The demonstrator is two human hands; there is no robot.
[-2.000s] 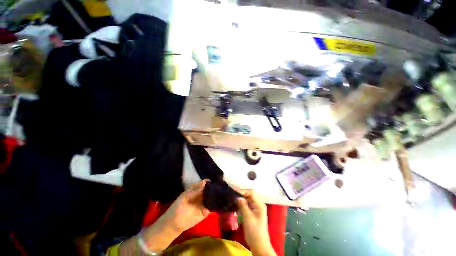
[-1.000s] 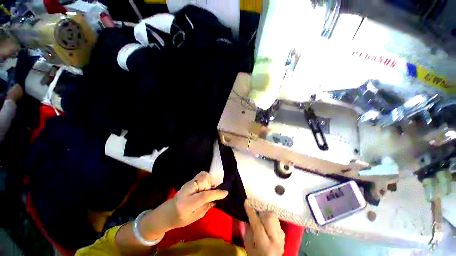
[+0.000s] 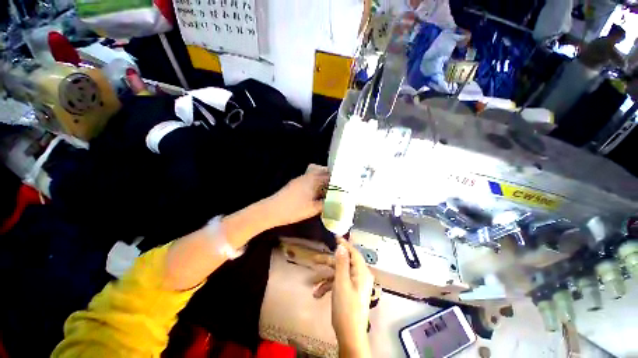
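The dark garment cloth (image 3: pixel 238 280) runs from the heap at left up to the coverstitch machine's (image 3: pixel 427 157) needle area. My left hand (image 3: pixel 306 194) is on the cloth at the left of the machine head; its fingertips are hidden behind the head. My right hand (image 3: pixel 348 276) is just in front of the needle area, its fingertips on the dark cloth at the bed's left end, with some fingers over the bed's front edge. The presser foot is mostly hidden by the pale guard (image 3: pixel 338 212) and my fingers.
A smartphone (image 3: pixel 439 334) lies at the front right of the machine. A black slotted attachment (image 3: pixel 404 241) is on the bed. Ribbed tension knobs (image 3: pixel 607 278) stand at right. A tan sewing machine (image 3: pixel 80 101) is at far left. A person (image 3: pixel 594 56) shows at upper right.
Both hands have moved up from the table's front edge to the machine head, bringing the cloth to the needle area. The view has tilted up, showing more of the room behind.
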